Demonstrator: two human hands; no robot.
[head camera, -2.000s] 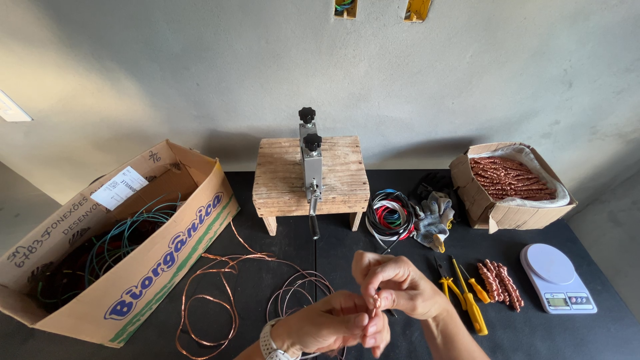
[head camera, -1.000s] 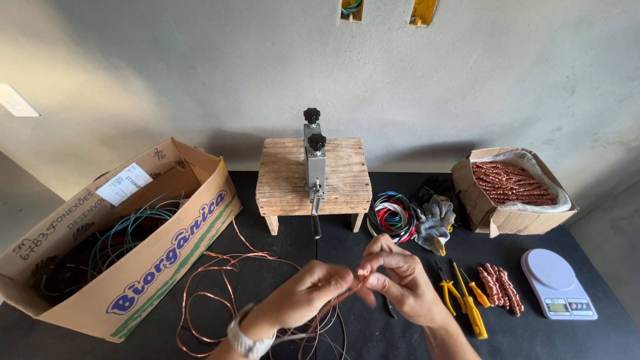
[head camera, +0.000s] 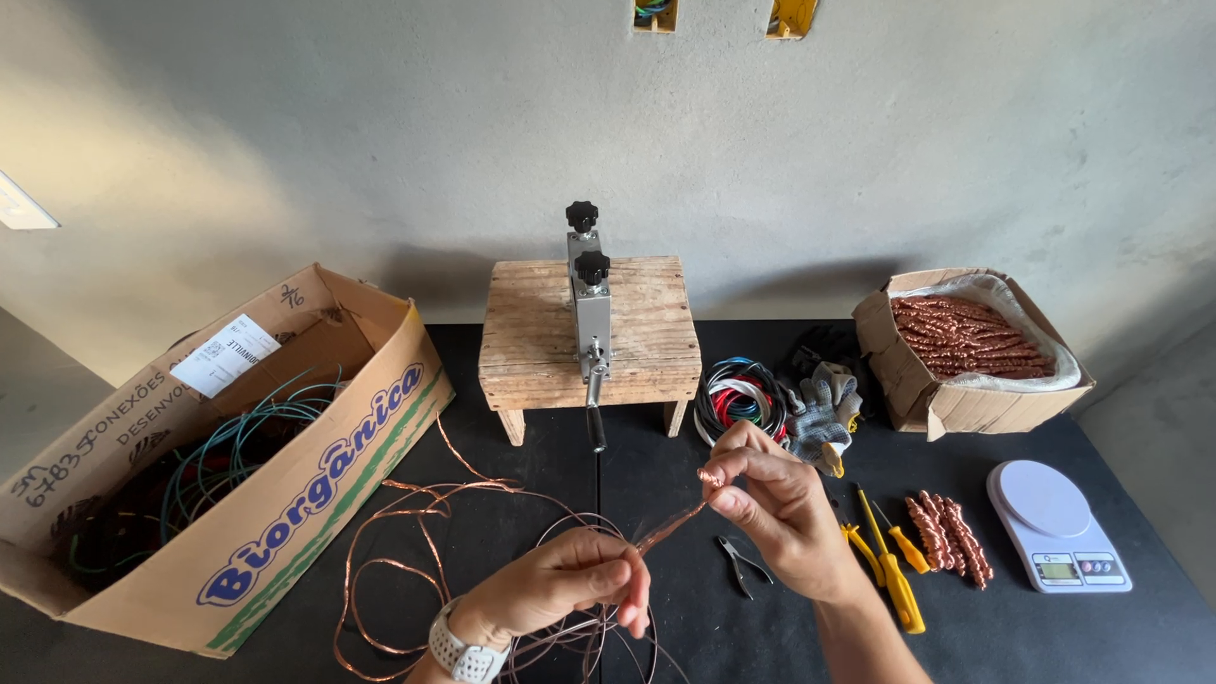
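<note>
Between my two hands runs a length of bare copper wire (head camera: 671, 528). My right hand (head camera: 781, 513) pinches its small bunched end between thumb and fingers. Lower and to the left, my left hand (head camera: 587, 581), with a white watch strap at the wrist, closes on the same wire. Below it lie loops of thin dark wire, partly hidden by the hand. Longer bare copper strands (head camera: 353, 570) curl on the black table to the left. Small cutting pliers (head camera: 741, 568) lie just under my right hand.
A hand-cranked wire stripper (head camera: 591, 323) stands on a wooden stool (head camera: 513, 351). A cardboard box (head camera: 313, 513) of wires is left. At right are coiled wires (head camera: 708, 408), a glove (head camera: 822, 413), a screwdriver (head camera: 898, 589), copper twists (head camera: 950, 537), a scale (head camera: 1040, 499) and a box (head camera: 997, 408) of copper bundles.
My hands, close together before, are now farther apart with the copper wire stretched between them. My right hand has risen, and the small pliers below it show more fully.
</note>
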